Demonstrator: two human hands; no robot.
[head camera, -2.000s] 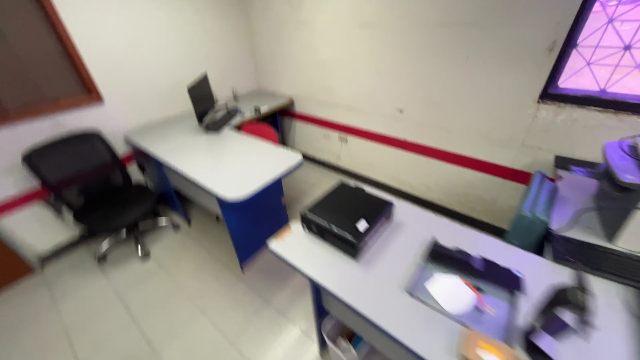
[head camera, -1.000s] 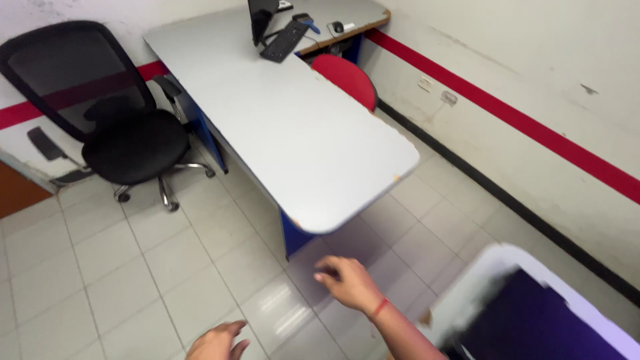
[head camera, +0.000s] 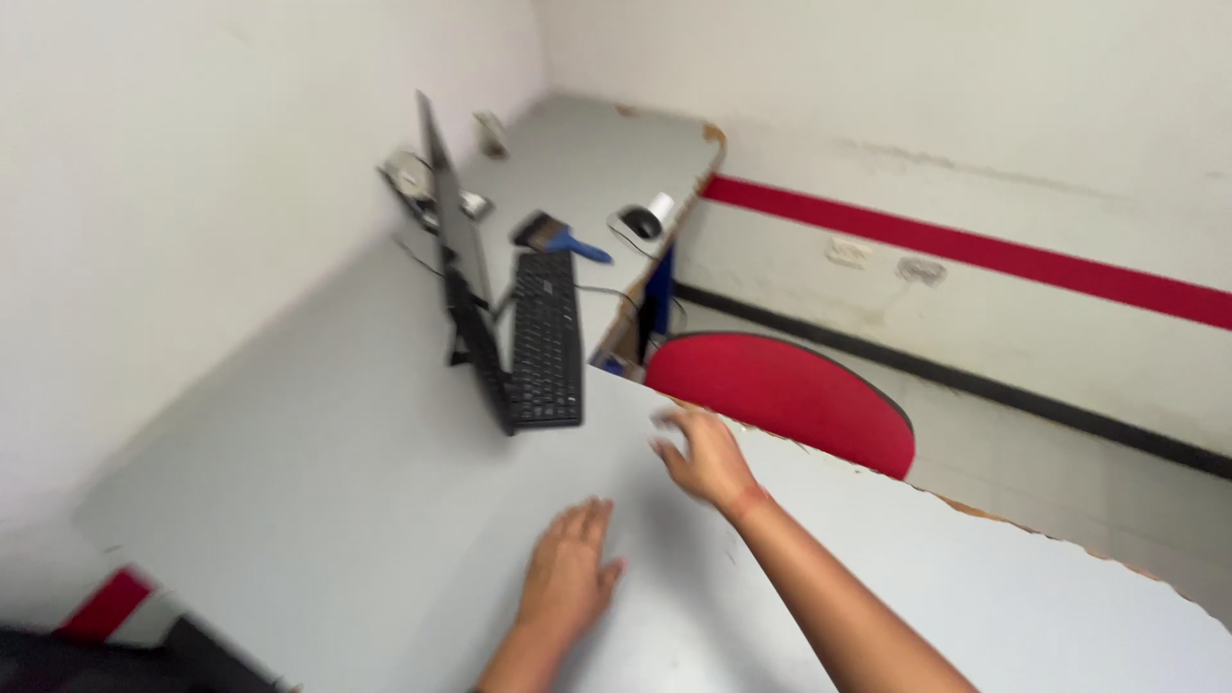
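Note:
Both my hands are over the grey desk (head camera: 366, 539) and hold nothing. My left hand (head camera: 570, 570) has its fingers extended and thumb apart, low in the middle of the view. To its right and farther forward, my right hand (head camera: 707, 454), with a red band at the wrist, has its fingers loosely curved and apart. Nearest to both is a black keyboard (head camera: 547, 342), beside the thin black monitor (head camera: 460, 250) seen almost edge-on. Beyond the keyboard lies a wide paintbrush with a blue handle (head camera: 577, 244). A black mouse (head camera: 640, 222) rests near the desk's far right edge.
A red chair back (head camera: 784, 390) stands against the desk's chipped right edge. Cables run behind the monitor and off the edge by the mouse. A white wall with a red stripe (head camera: 962, 254) borders the right side. A dark chair part (head camera: 87, 664) shows at lower left.
The view has moved up to the far desk, and my hands, over the floor in front of it a second ago, are now above its top. The black computer case is out of view.

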